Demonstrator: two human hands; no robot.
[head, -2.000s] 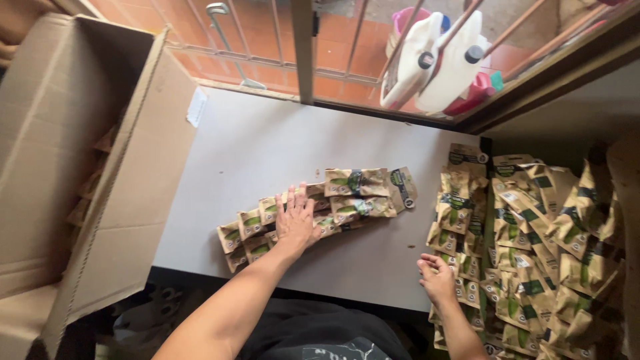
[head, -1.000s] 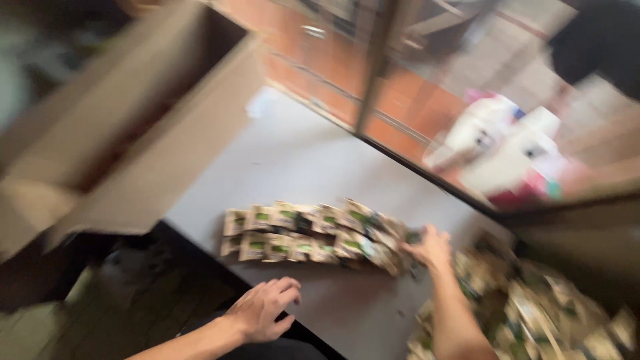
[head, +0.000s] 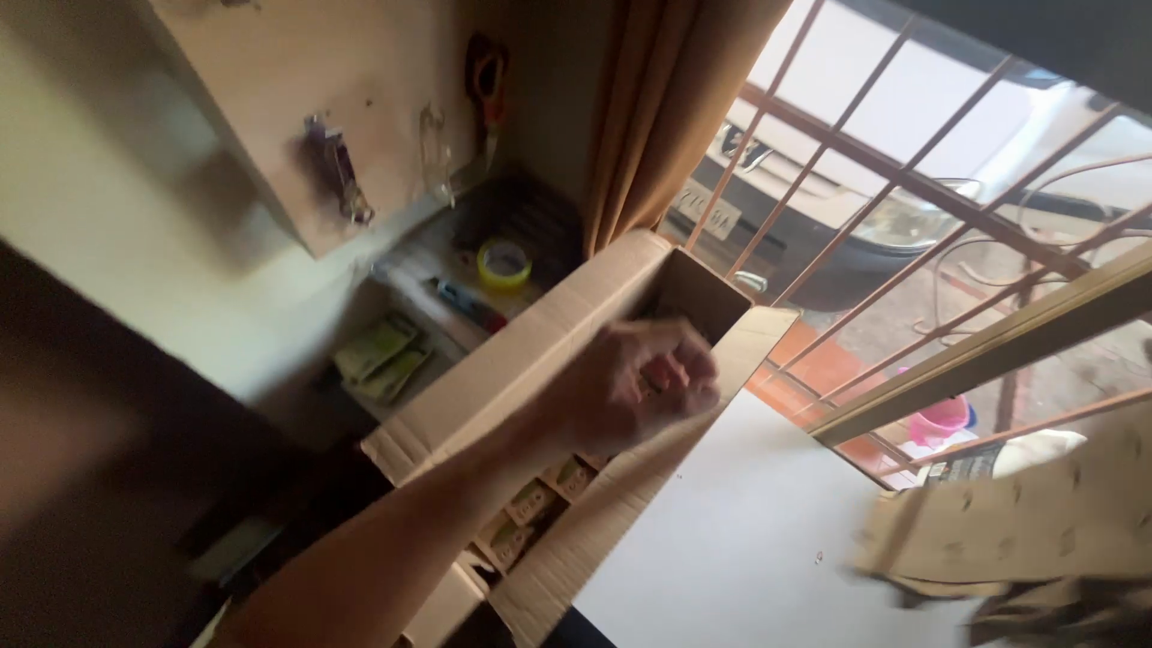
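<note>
My left hand [head: 652, 382] is over the open cardboard box [head: 504, 369], fingers curled and spread apart, with nothing seen in them. Its forearm crosses the box from the lower left. Small kraft packets with green printing [head: 531, 499] lie in rows inside, partly covered by my arm. At the right edge a blurred strip of brown kraft packets [head: 999, 531] hangs at a tilt above the white tabletop [head: 729, 531]. My right hand is out of view, so what bears the strip cannot be seen.
Left of the box lie a roll of yellow tape [head: 504, 264], a cutter [head: 468, 304] and green packets [head: 382, 358]. Scissors [head: 487, 81] hang on the wall beside a brown curtain [head: 648, 117]. Window bars [head: 886, 184] border the far side; a pink container [head: 940, 418] stands outside.
The view has swung left toward the box. My left hand has moved from beside the table's packets to over the box. The packet strip, earlier flat on the table, is now raised at the right.
</note>
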